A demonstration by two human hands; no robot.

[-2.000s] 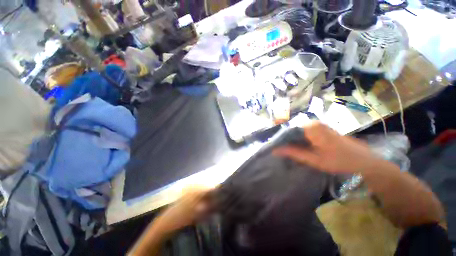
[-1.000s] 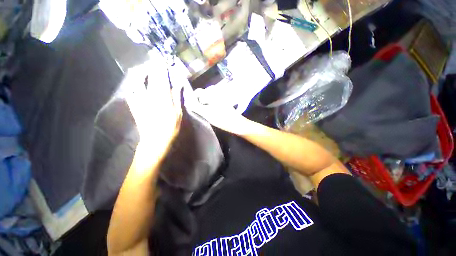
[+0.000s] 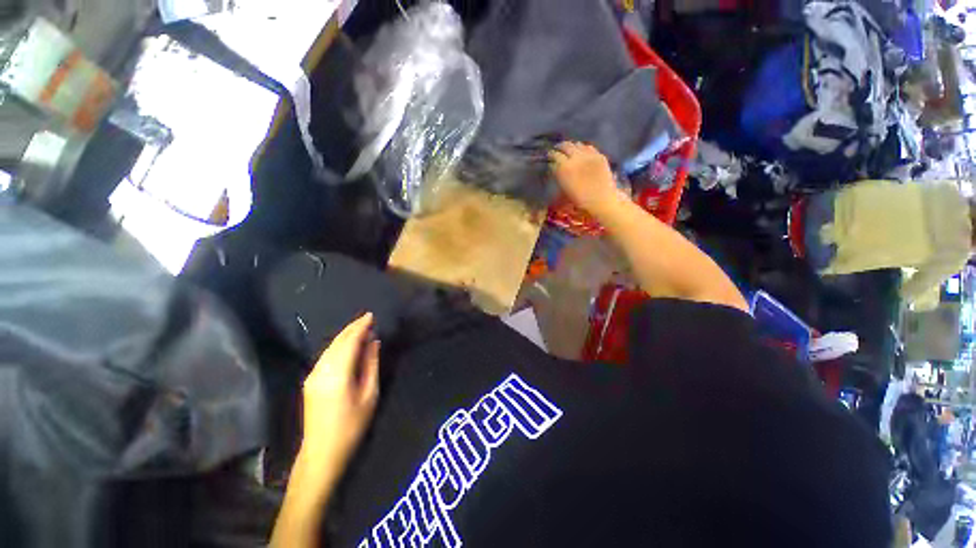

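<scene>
My right hand (image 3: 584, 180) is at the near edge of the pile of dark grey cut pieces (image 3: 557, 64) on the red plastic basket (image 3: 683, 139). Its fingers touch the cloth edge; whether they pinch it cannot be told. My left hand (image 3: 340, 380) is over my lap, in front of the black shirt, with thumb and fingers a little apart and nothing seen in it. A large dark fabric panel (image 3: 118, 353) hangs in folds at the left, apart from my left hand.
A clear plastic bag (image 3: 423, 102) hangs at the table edge, above a tan cardboard piece (image 3: 471, 241). White paper (image 3: 198, 107) lies at the upper left, beside the orange-and-white label (image 3: 80, 91). Cloth heaps (image 3: 845, 86) and a pale yellow pile (image 3: 888, 225) stand at the right.
The view has swung right, towards the basket. My right hand has left the cloth at the machine and reached the basket pile. My left hand has come off the cloth, back over my lap.
</scene>
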